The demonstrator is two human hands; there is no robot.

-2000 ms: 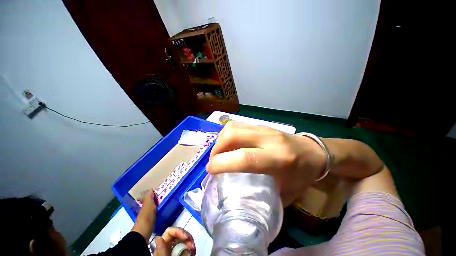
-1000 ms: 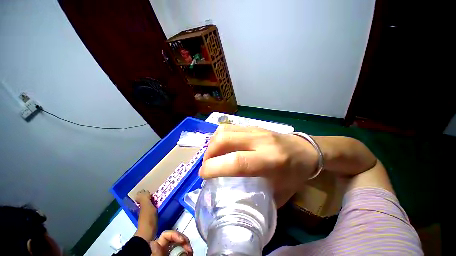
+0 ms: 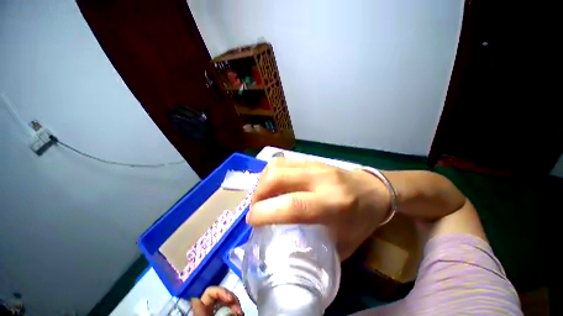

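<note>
My right hand (image 3: 308, 194), with a bangle at the wrist, is closed around a clear bottle (image 3: 293, 268) close to the camera. The bottle's narrow neck points down towards the bottom edge, where it is cut off. My left hand is not in view. Behind the bottle, the large blue crate (image 3: 162, 260) holds a tan board (image 3: 200, 219), rows of small pink pieces (image 3: 216, 231) along one side and a white folded bundle (image 3: 239, 180) at its far end. A smaller blue crate (image 3: 233, 261) is mostly hidden by my hand and the bottle.
Another person's hand (image 3: 216, 300) holds a small pale thing at the bottom, beside the white table (image 3: 141, 295). An open brown carton (image 3: 389, 254) is under my forearm. A wooden shelf (image 3: 281, 92) stands by the wall beyond the table.
The other person's hand that was at the large crate's near end has left it, and that person's head has gone from the lower left. My right hand still holds the bottle.
</note>
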